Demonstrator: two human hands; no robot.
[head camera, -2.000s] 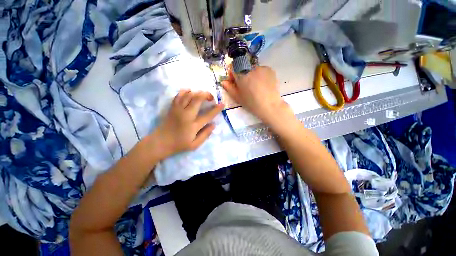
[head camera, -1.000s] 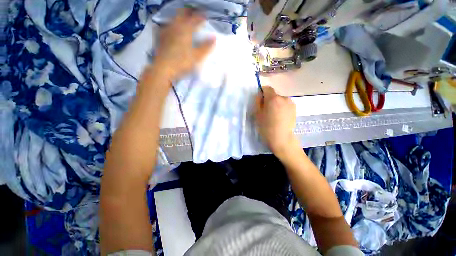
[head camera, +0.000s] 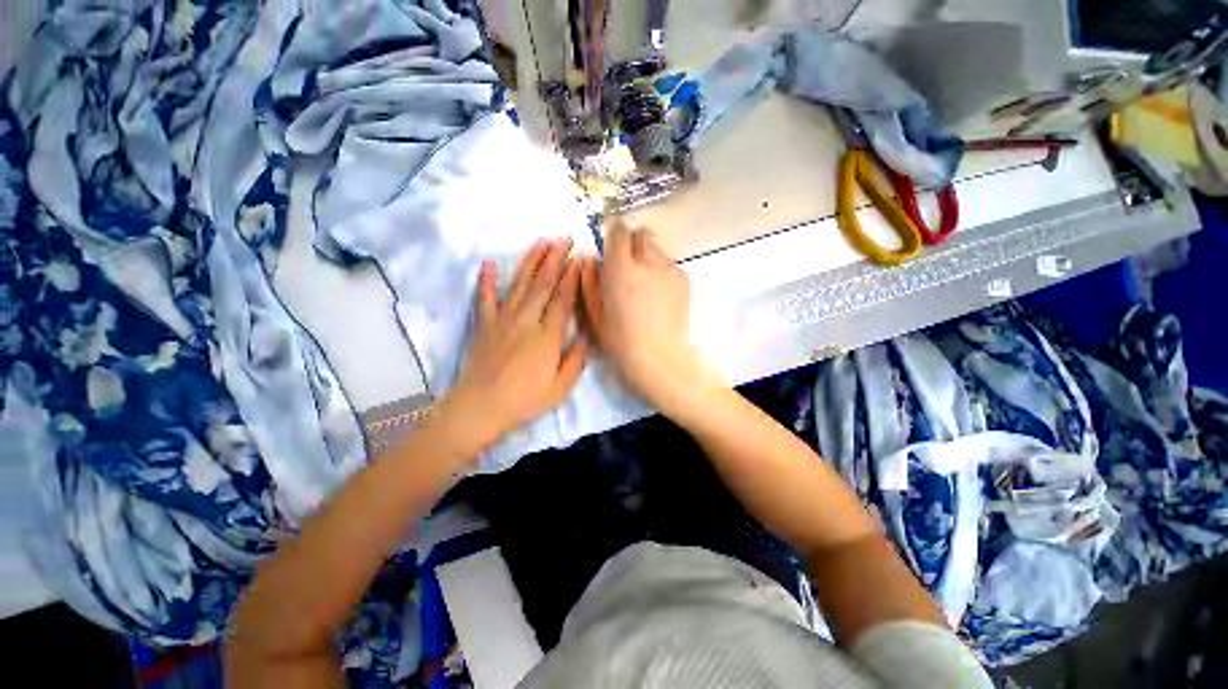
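A pale blue-white garment panel (head camera: 445, 222) lies on the machine bed, running up to the presser foot (head camera: 613, 168) under the bright lamp. My left hand (head camera: 525, 337) lies flat on the panel with fingers spread, pressing it just below the foot. My right hand (head camera: 640, 303) is at the panel's right edge, close beside my left hand, with its fingers bent near the foot. The fingertips seem to hold the fabric edge, but the grip is partly hidden. The needle is lost in glare.
Scissors with yellow and red handles (head camera: 875, 209) lie right of the foot, below a grey-blue fabric strip (head camera: 862, 88). A printed ruler (head camera: 929, 276) runs along the front edge. Floral fabric (head camera: 101, 337) is heaped left; striped-looking pieces (head camera: 929, 498) lie lower right.
My left hand has come down from the panel's upper part to lie flat below the foot. My right hand has moved up to the foot, beside the left. The camera view has shifted.
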